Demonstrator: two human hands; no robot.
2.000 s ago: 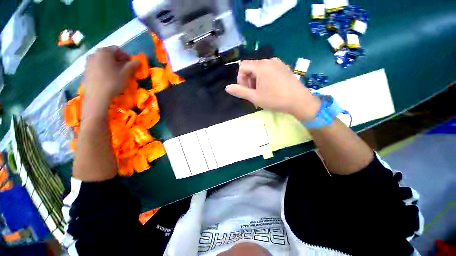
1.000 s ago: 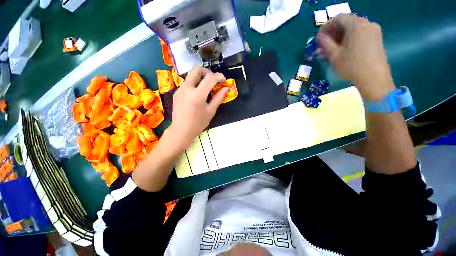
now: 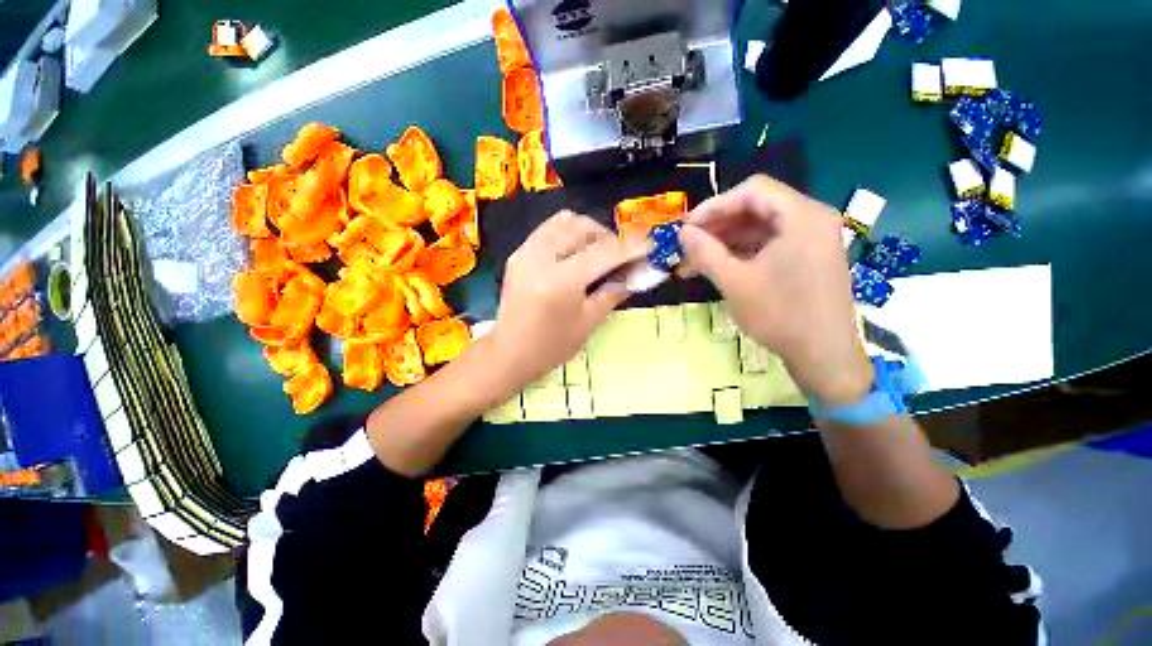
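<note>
My right hand (image 3: 790,271), with a light blue wrist strap (image 3: 872,394), pinches a small blue circuit board (image 3: 666,246) between thumb and fingertips. My left hand (image 3: 556,297) holds the white battery (image 3: 644,275) attached to that board; its fingers partly hide it. An orange housing (image 3: 652,210) lies just behind the board on the black mat (image 3: 505,227). A cream pad sheet (image 3: 657,364) lies along the bench edge, below my hands.
Orange housings (image 3: 360,259) are heaped at left, beside a clear plastic bag (image 3: 202,240). The white machine (image 3: 588,88) stands behind the mat. Boards with batteries (image 3: 992,139) lie at right. A black cylinder (image 3: 809,44) is at the top. Stacked sheets (image 3: 145,366) are far left.
My right hand has come back from the board pile with a board. My left hand has left the orange housing, which stays on the mat, and now holds the battery. The view has shifted.
</note>
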